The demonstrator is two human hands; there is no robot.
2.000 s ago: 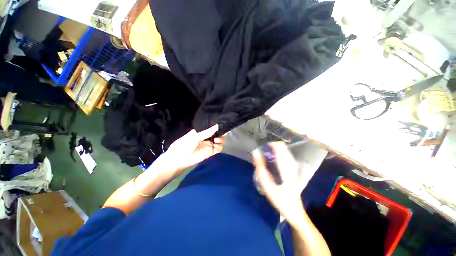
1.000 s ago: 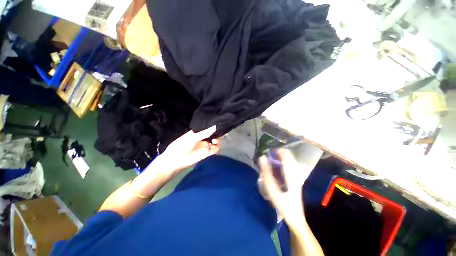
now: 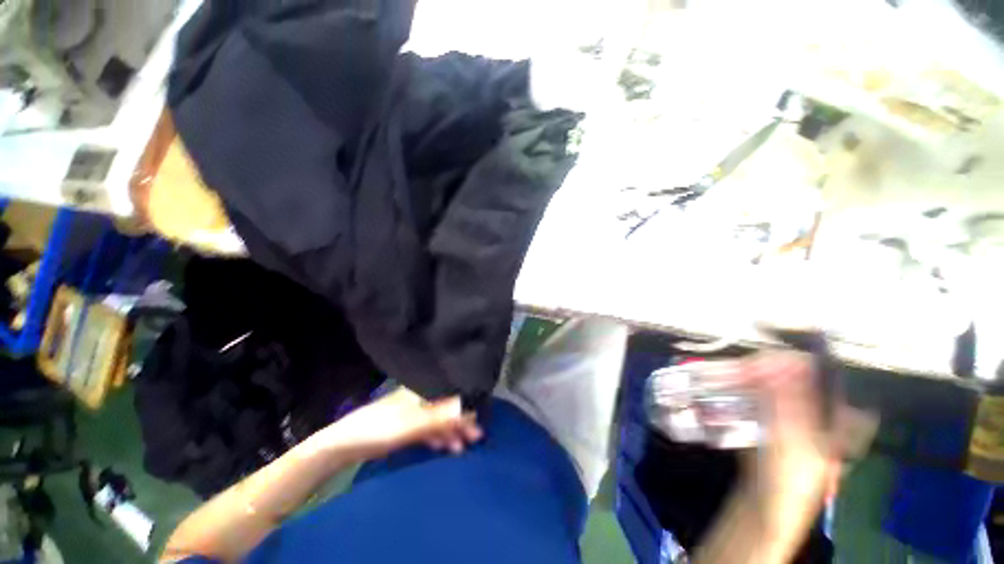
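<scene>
The black garment (image 3: 363, 187) lies over the table's left part and hangs off its front edge. My left hand (image 3: 424, 424) pinches the garment's lower end close to the blue clothing on my lap. My right hand (image 3: 787, 441) is strongly blurred, low on the right, in front of the table edge and apart from the garment. A whitish, shiny bundle (image 3: 705, 403) shows beside its fingers, and a dark shape is behind them. Whether the right hand holds either is unclear.
Shears (image 3: 735, 154) lie on the white table (image 3: 595, 264) among small blurred items. A black cloth heap (image 3: 209, 380) sits below left. A wooden frame (image 3: 86, 344) stands by blue shelving. Black cloth (image 3: 672, 474) lies below the table, left of my right hand.
The view has swung to the right. My right hand has moved rightward, away from my lap and the left hand. My left hand still holds the garment's end, now lower in view.
</scene>
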